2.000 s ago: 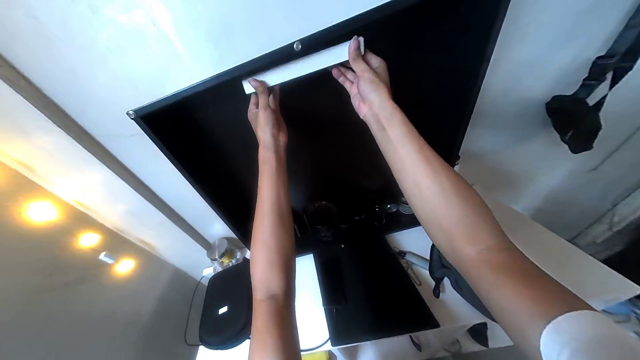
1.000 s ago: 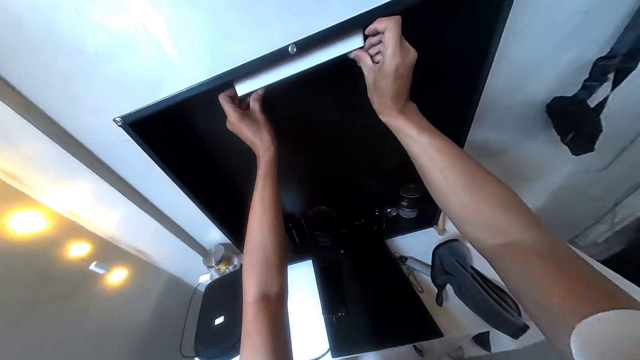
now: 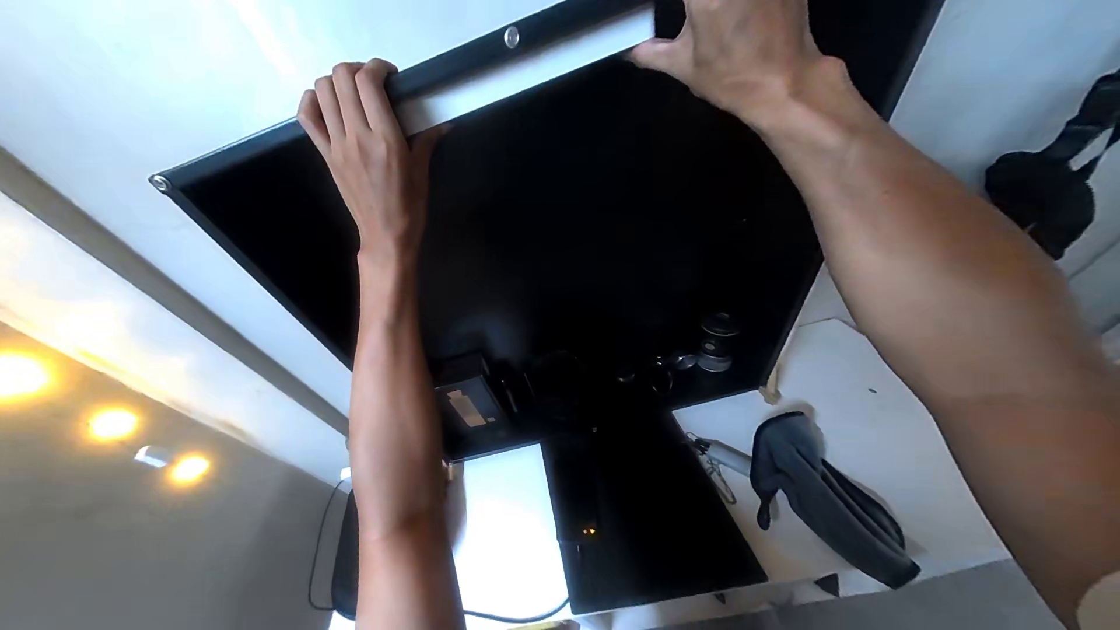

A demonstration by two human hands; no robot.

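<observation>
A flat white strip (image 3: 534, 70) lies along the inside of the top edge of a large black framed panel (image 3: 560, 201). My left hand (image 3: 372, 149) curls its fingers over the panel's edge at the strip's left end, with the thumb below the strip. At the strip's right end is my right hand (image 3: 744, 52), its thumb against the corner; its other fingers are cut off by the top of the view. A round metal fastener (image 3: 512, 37) sits on the frame between the hands, and another (image 3: 160, 183) at the panel's left corner.
Below the panel, a white table (image 3: 875, 455) holds a grey cloth item (image 3: 822, 499), a black mat (image 3: 656, 516) and a bright white surface (image 3: 512, 525). A dark box (image 3: 471, 398) and small jars (image 3: 717, 341) stand near the panel's lower part. A black strap item (image 3: 1041, 192) hangs at right.
My left hand has gone from pinching the strip's left end to lying over the panel's edge. My right hand stays by the right end. The view is closer to the panel.
</observation>
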